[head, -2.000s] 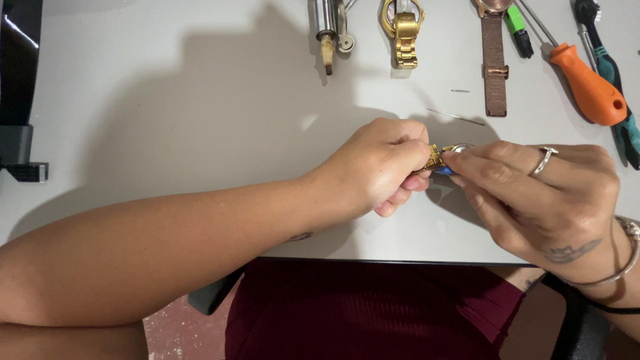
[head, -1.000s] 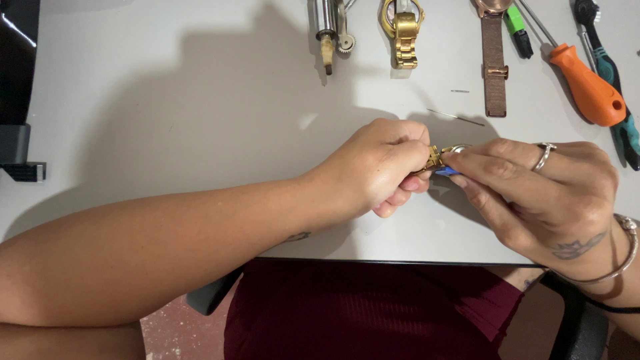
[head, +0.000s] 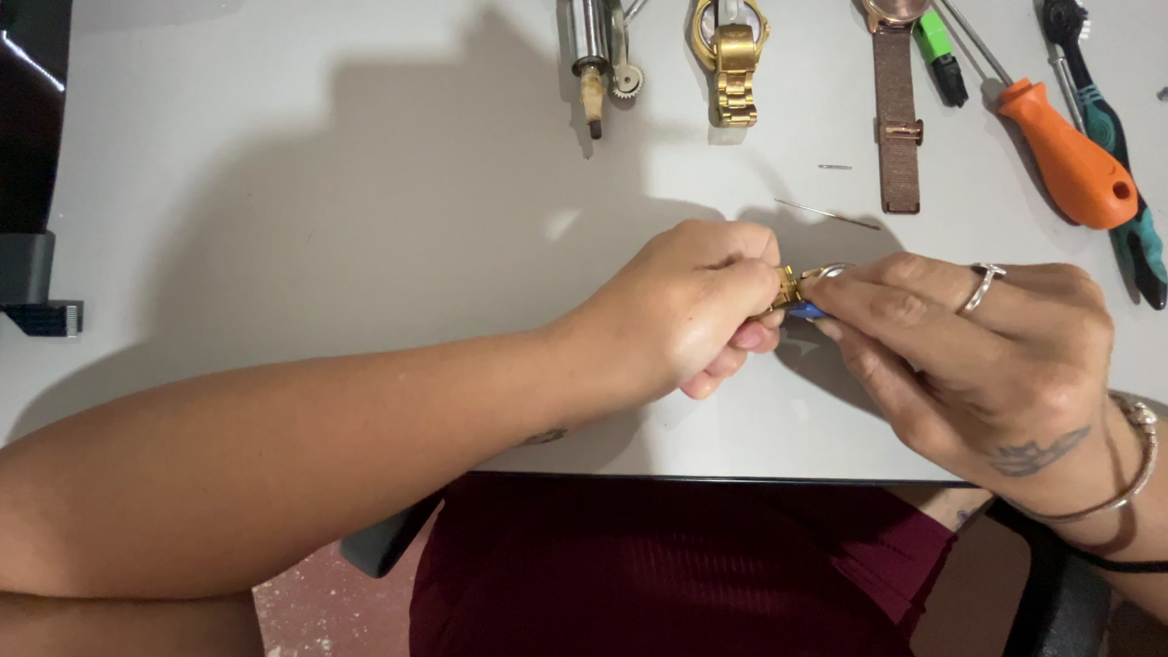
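Observation:
My left hand [head: 707, 306] is closed on the metal band of a gold-coloured wristwatch [head: 787, 287], and only a short piece of the links shows at its fingertips. My right hand [head: 967, 351] pinches the watch's other part, where a round silvery edge shows above the fingers. A small blue item [head: 805, 311] lies just under the right fingertips, against the watch; what it is cannot be told. Both hands meet above the table's front half. Behind them lie a thin metal pin [head: 826, 213] and a shorter pin [head: 834, 167].
At the back are a metal tool with a worn tip [head: 591, 91], a gold watch [head: 735, 73] and a watch with a brown mesh band [head: 898, 119]. To the right lie a green-and-black item [head: 940, 57], an orange-handled screwdriver [head: 1068, 155] and a teal-and-black toothbrush [head: 1104, 128]. Dark equipment [head: 27, 269] stands far left.

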